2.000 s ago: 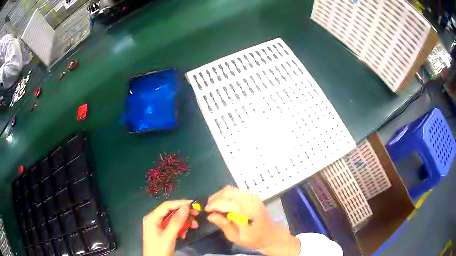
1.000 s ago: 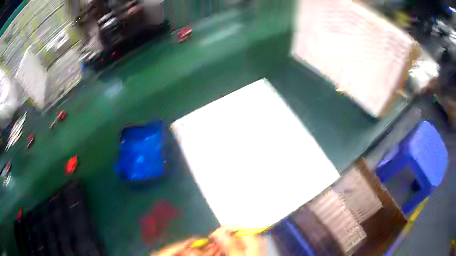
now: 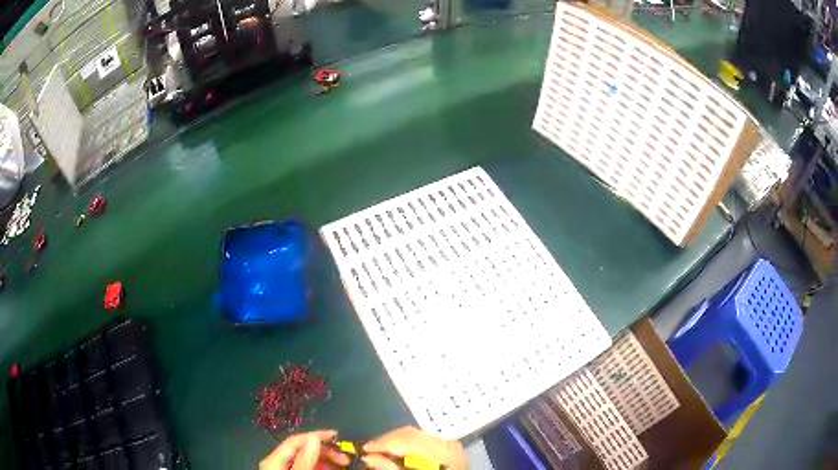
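My left hand (image 3: 303, 452) is at the bottom edge, cut off by it, with its fingers closed near a small yellow piece (image 3: 346, 447). My right hand (image 3: 404, 444) is beside it and holds a yellow-handled hand tool (image 3: 423, 462) pointing toward my left fingers. What else my left hand holds is hidden by the fingers and the frame edge. A pile of small dark-red parts (image 3: 289, 398) lies just beyond my left hand. A white slotted parts sheet (image 3: 459, 303) lies flat beyond and right of my hands.
A blue bin (image 3: 266, 274) stands left of the sheet, a black blister tray (image 3: 87, 404) at lower left. A red housing (image 3: 113, 295) lies above the tray. Another slotted sheet (image 3: 634, 119) leans at upper right. An open carton (image 3: 685, 404) and blue stool (image 3: 749, 321) are at right.
The view has tilted up, so the bench things and both hands sit lower in the picture. The red piece seen in my left hand earlier is no longer visible.
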